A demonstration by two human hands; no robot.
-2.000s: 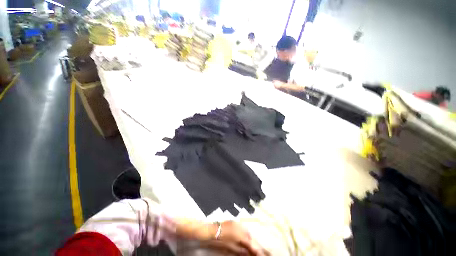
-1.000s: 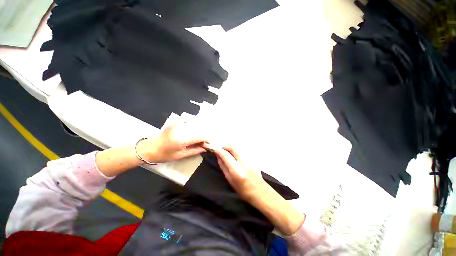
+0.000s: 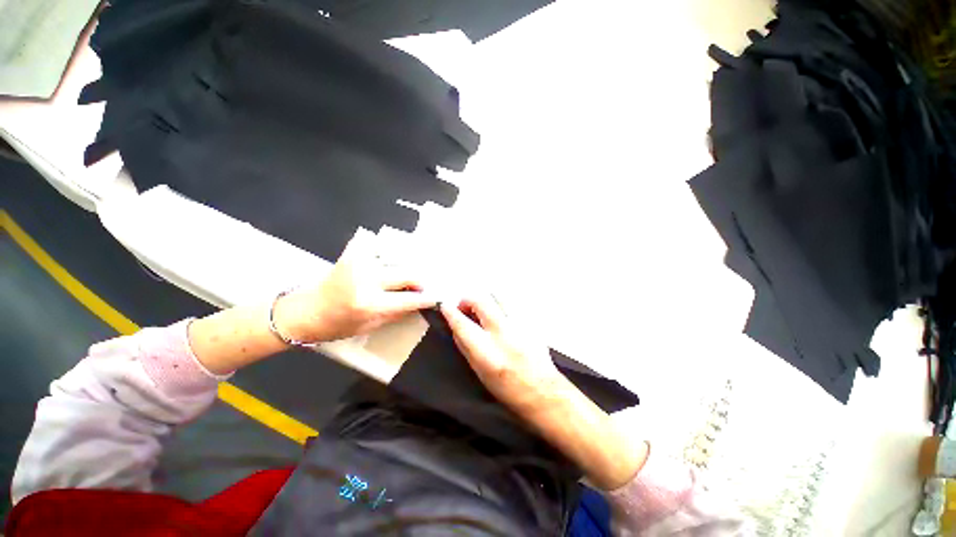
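Observation:
A black cut panel [image 3: 446,369] lies at the near table edge, over the lap against the dark apron; one corner of it shows to the right of my right forearm. My left hand [image 3: 362,299] comes from the left and pinches the panel's top edge between thumb and fingertips. My right hand [image 3: 487,341] pinches the same edge just beside it, the fingertips of both hands nearly touching. The fold under the fingertips is too small to make out. My right forearm covers part of the panel, and its lower part is hard to tell from the apron.
A fanned pile of black panels [image 3: 283,126] lies on the white table [image 3: 587,199] at the upper left. A looser black pile [image 3: 807,210] with dangling strips lies at the right. Small orange and whitish containers [image 3: 933,493] stand at the lower right edge. A grey-green sheet [image 3: 42,47] is at the top left.
The view has tipped down from the workshop to the table edge. Both hands now show on the panel; earlier only one arm showed. Over the last second the hands have barely shifted.

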